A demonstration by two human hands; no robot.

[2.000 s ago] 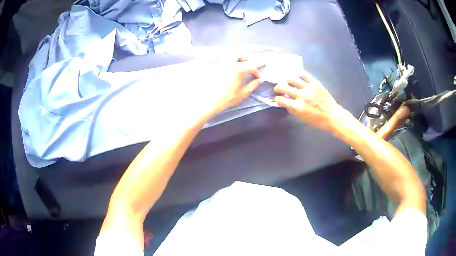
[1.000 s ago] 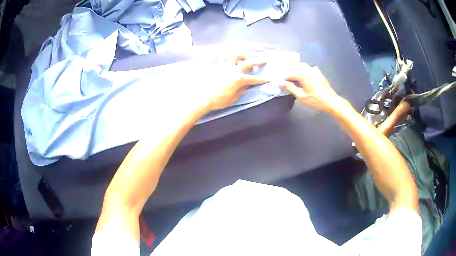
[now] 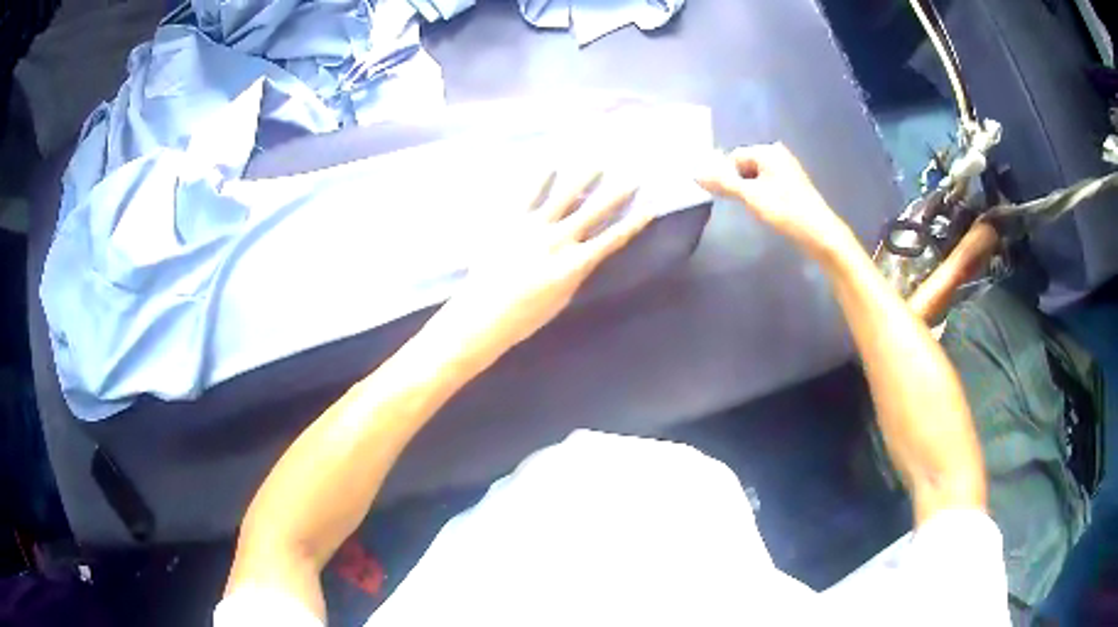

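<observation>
A light-blue shirt (image 3: 147, 282) lies on the dark padded table (image 3: 760, 306). Its long sleeve (image 3: 356, 233) is spread flat to the right over a raised pad (image 3: 674, 239) and is washed out to white. My left hand (image 3: 570, 233) lies on the sleeve near its right end, fingers apart and gripping nothing. My right hand (image 3: 748, 184) pinches the lower corner of the sleeve's right end between thumb and finger. The exact fold there is lost in glare.
A steam iron (image 3: 920, 245) with a brown wooden handle (image 3: 959, 270) stands at the table's right edge, with cords rising from it. Crumpled light-blue cloth (image 3: 601, 15) lies at the far edge. A small black object (image 3: 120, 490) is at the near left. Dark green cloth (image 3: 1005, 404) hangs at right.
My left hand has flattened out onto the sleeve. My right hand has gone from lying near the sleeve end to pinching its corner. The sleeve's lower edge is straighter.
</observation>
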